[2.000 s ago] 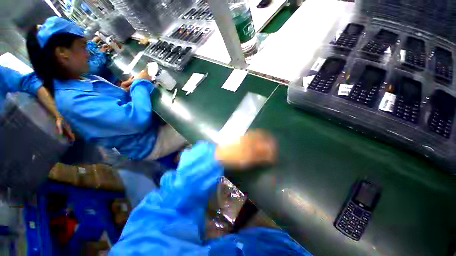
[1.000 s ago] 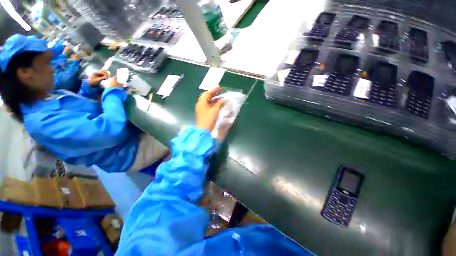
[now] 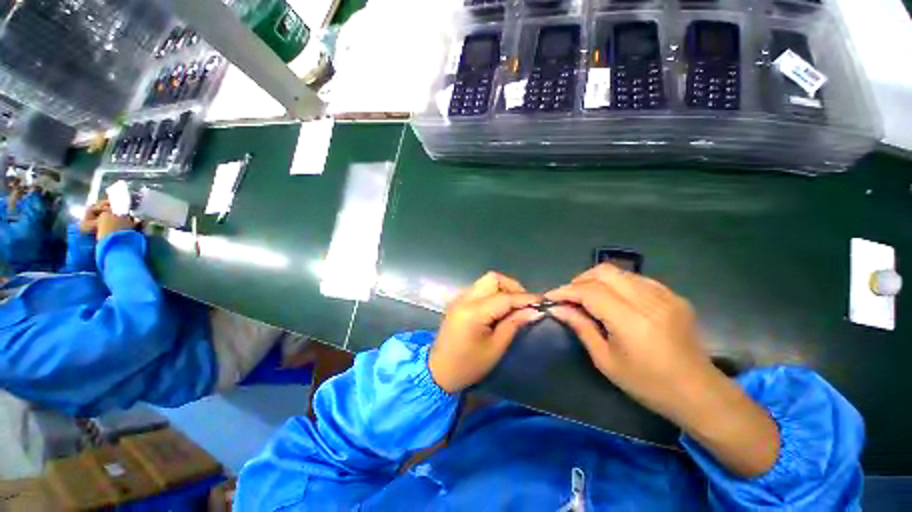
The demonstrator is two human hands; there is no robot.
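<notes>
My left hand [image 3: 482,328] and my right hand [image 3: 640,335] meet fingertip to fingertip above the green bench's front part. They pinch a small thin piece [image 3: 545,306] between them; it looks dark or clear, and most of it is hidden by the fingers. A black keypad phone [image 3: 618,258] lies on the bench just behind my right hand; only its top end with part of the screen shows, the rest is covered by the hand. A long whitish film strip [image 3: 358,230] lies flat on the bench to the left of my hands.
A stacked clear tray [image 3: 640,135] of keypad phones stands behind, one pocket phone bearing a loose white label [image 3: 798,70]. A white card [image 3: 873,283] with a small round cap lies right. Paper slips [image 3: 312,147], a grey post [image 3: 262,60] and a worker in blue [image 3: 120,330] are left.
My left hand has come back from the whitish strip to the front of me. My right hand has come in from the right edge to meet it, now partly covering the phone. The view has turned right.
</notes>
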